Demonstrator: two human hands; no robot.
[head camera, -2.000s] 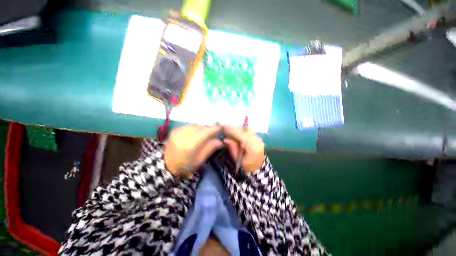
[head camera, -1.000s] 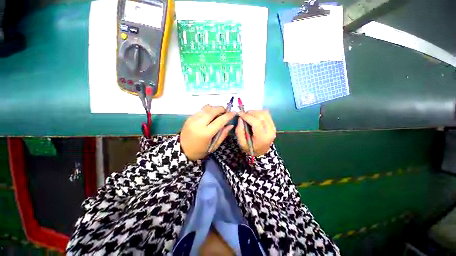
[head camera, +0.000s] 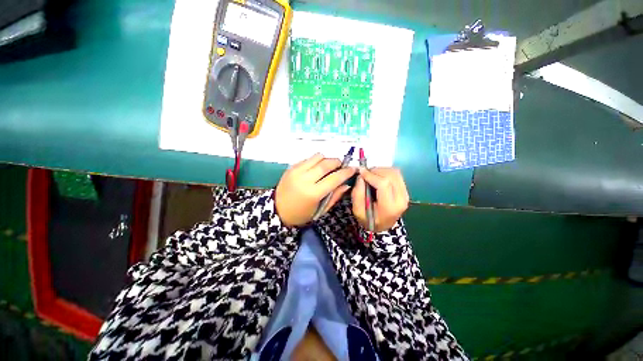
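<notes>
A green circuit board panel (head camera: 331, 88) lies flat on a white paper sheet (head camera: 190, 92). A digital multimeter (head camera: 243, 63) with a grey face and yellow-orange edge lies left of it, with test leads (head camera: 235, 158) plugged in at its bottom. My left hand (head camera: 309, 190) holds a grey probe with a dark blue tip (head camera: 348, 155). My right hand (head camera: 383, 199) holds a grey probe with a red tip (head camera: 362, 156). Both tips are close together, just below the board's lower edge, over the paper; I cannot tell whether they touch it.
A blue clipboard (head camera: 474, 137) with a black clip and a white record sheet (head camera: 471, 81) lies at the right on the teal bench (head camera: 92, 106). A red-rimmed bin (head camera: 41, 247) holding a green board (head camera: 75, 185) stands below the bench at left. A dark slab (head camera: 28, 32) is at the upper left.
My hands were blurred and close to my body two seconds ago; they have moved forward, the probes now showing clearly with tips near the board. The camera view has shifted.
</notes>
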